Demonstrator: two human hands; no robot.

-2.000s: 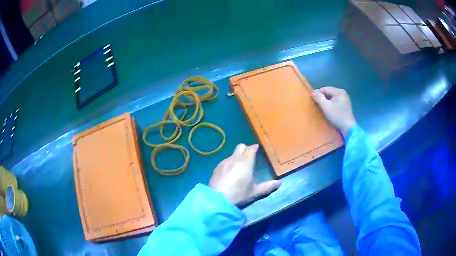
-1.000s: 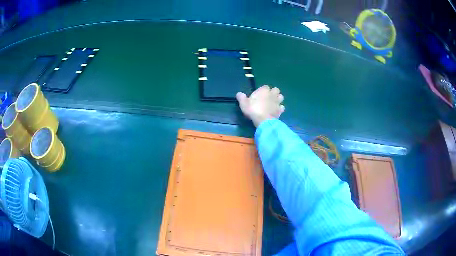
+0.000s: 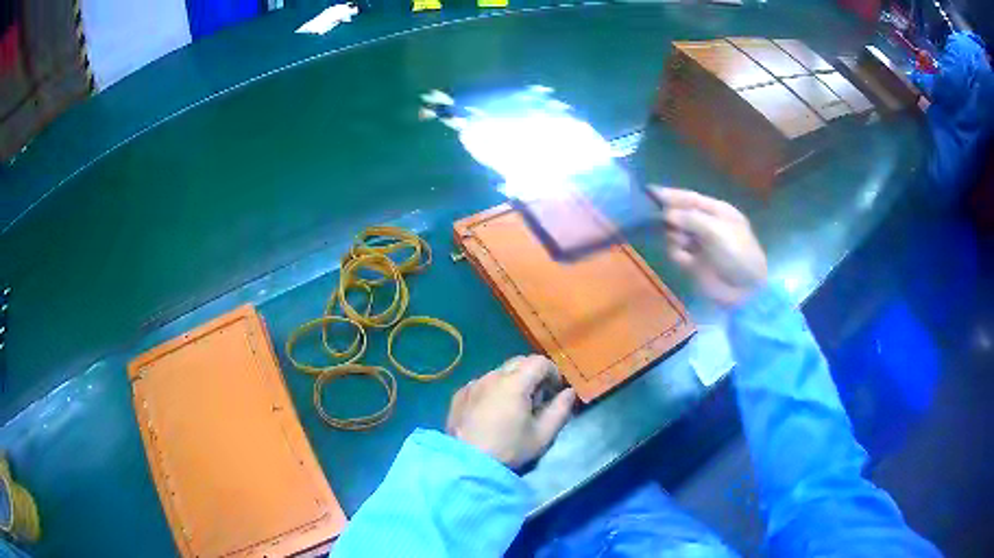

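My right hand (image 3: 714,242) holds a panel (image 3: 578,223) by its right edge, tilted above the right plate stack. The panel is blurred and has a bright glare over its upper part. The right orange plate stack (image 3: 594,311) lies on the bench below it, with tiny connector tails at its left corner. My left hand (image 3: 510,409) rests on the bench with curled fingers beside the stack's near left corner; whether it touches the stack is unclear. Rubber bands (image 3: 425,348) lie loose between this stack and the left orange plate stack (image 3: 234,436).
Banded stacks (image 3: 763,98) stand at the far right of the green bench (image 3: 218,207). A person in a blue smock (image 3: 961,98) is beyond them. A yellow roll (image 3: 16,507) shows at the lower left edge. A small white piece (image 3: 714,354) lies at the near bench edge.
A hand was reaching to a panel on the bench; now my right hand holds a panel over the right stack. The view has swung right, and my left hand is back beside the stack.
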